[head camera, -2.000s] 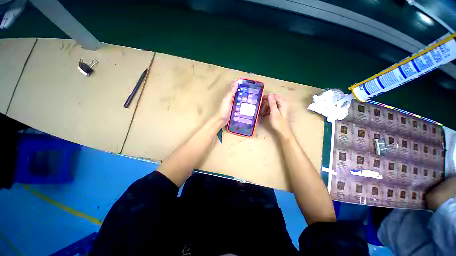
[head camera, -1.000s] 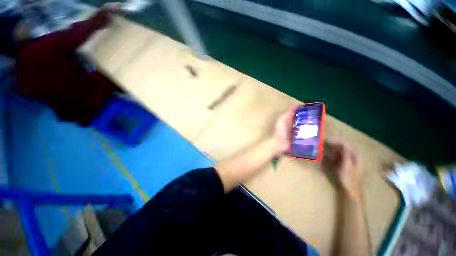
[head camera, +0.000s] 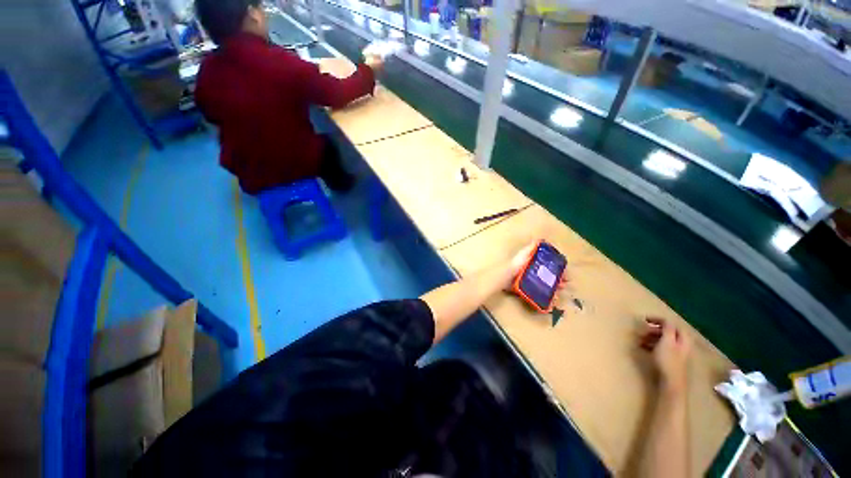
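Note:
A smartphone (head camera: 542, 275) in an orange-red case, with its screen lit, is held over the tan bench. My left hand (head camera: 520, 267) is around its left side and back; most fingers are hidden behind it. My right hand (head camera: 666, 347) is apart from the phone, over the bench to the right, with fingers curled; nothing shows in it. The yellow caulking gun with its white cartridge (head camera: 827, 383) is cut off at the right edge, its tip at a crumpled white tissue (head camera: 754, 403).
A dark pen (head camera: 495, 216) and a small dark clip (head camera: 464, 175) lie on the bench (head camera: 597, 373). A green conveyor (head camera: 597, 233) runs behind, with a white post (head camera: 492, 89). A person in dark red (head camera: 266, 107) sits on a blue stool (head camera: 300, 220). Cartons (head camera: 140, 378) stand left.
The view has swung left and up, bringing in the seated person and the line. My left hand still holds the phone. My right hand is farther from it than two seconds ago.

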